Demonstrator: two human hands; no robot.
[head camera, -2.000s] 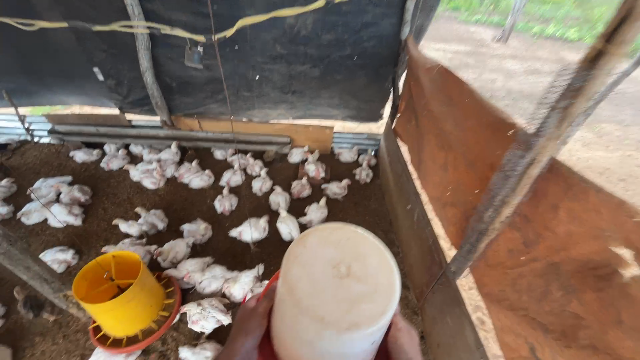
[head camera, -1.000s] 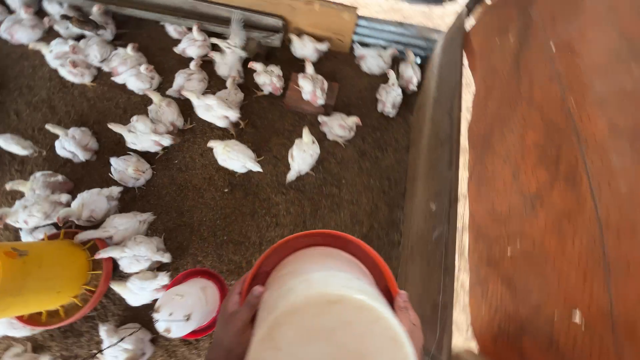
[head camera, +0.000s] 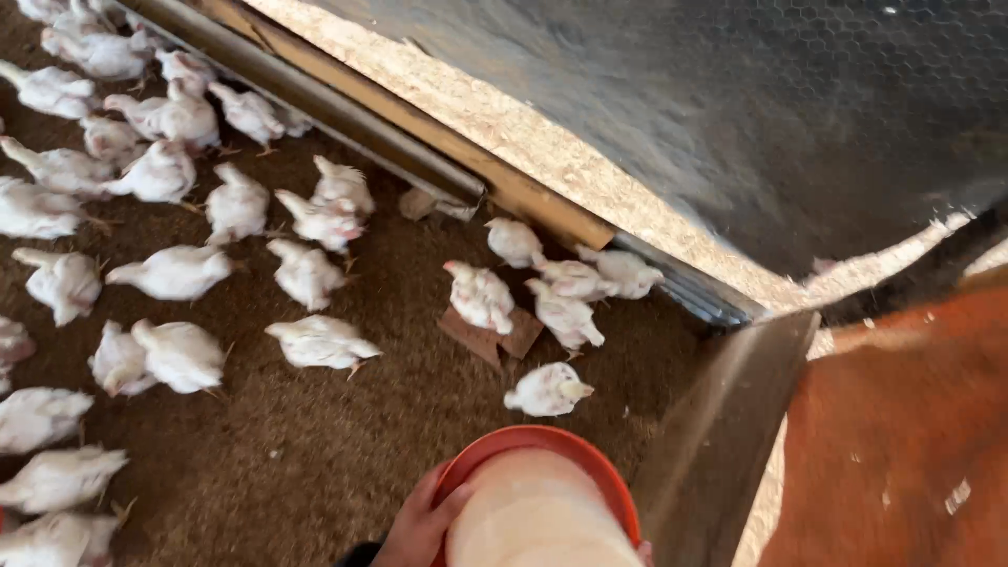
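At the bottom of the head view is a poultry drinker (head camera: 535, 512), a whitish plastic jar on a red tray. My left hand (head camera: 421, 520) grips the left side of the red rim, thumb over its edge. Of my right hand (head camera: 646, 551) only a fingertip shows, against the rim's lower right; the rest is hidden or out of frame. A white chicken (head camera: 549, 390) is on the litter just beyond the drinker. Another chicken (head camera: 479, 297) is at a reddish-brown flat piece (head camera: 472, 339) on the floor.
Several white chickens (head camera: 169, 273) spread over the brown litter at left. A wooden board (head camera: 551, 213) and a metal pipe (head camera: 378, 142) run along the far edge under a black tarp (head camera: 748, 118) with wire mesh. A plank (head camera: 732, 425) and an orange-brown sheet (head camera: 906, 441) bound the right side.
The view has swung toward the pen's corner, and the yellow feeder has left it. The drinker remains in my hands; its red tray shows now, while two seconds ago mostly the jar did.
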